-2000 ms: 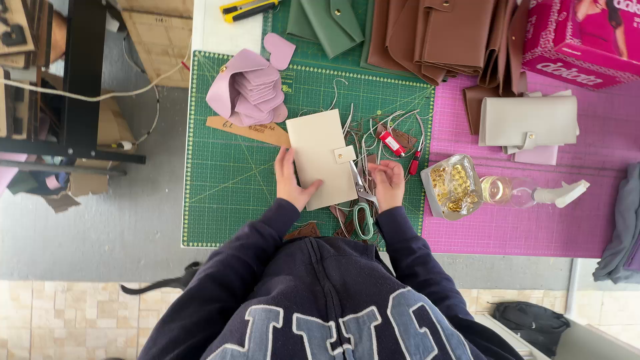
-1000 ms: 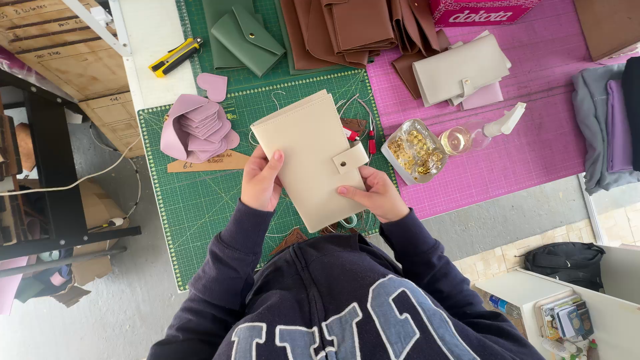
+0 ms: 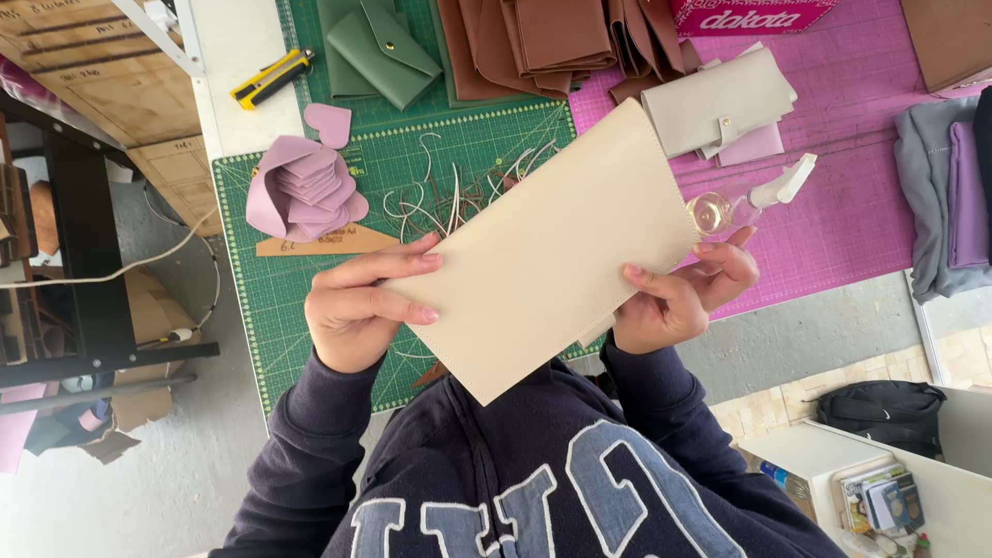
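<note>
A cream leather wallet or folder point(image 3: 542, 256) with stitched edges is held up at a slant, its plain face to the camera. My left hand point(image 3: 368, 302) grips its left corner between the fingers, and my right hand point(image 3: 682, 291) holds the lower right edge with the thumb on top. A small part of the piece pokes out below near my right hand; no snap shows. Behind it, thin cord offcuts point(image 3: 457, 201) lie on a green cutting mat point(image 3: 294, 310).
Lilac leather pieces point(image 3: 302, 190) rest on a tan template point(image 3: 341, 242). A yellow utility knife point(image 3: 270, 79), green pouches point(image 3: 384, 54), brown leather pieces point(image 3: 558, 39) and a pale wallet point(image 3: 713, 101) lie farther back. A spray bottle point(image 3: 744, 201) is beyond my right hand.
The cream piece was flat over the mat, then lifted with its snap strap facing the camera. Now its plain face shows, and it hides the metal fittings' tray. The view has shifted.
</note>
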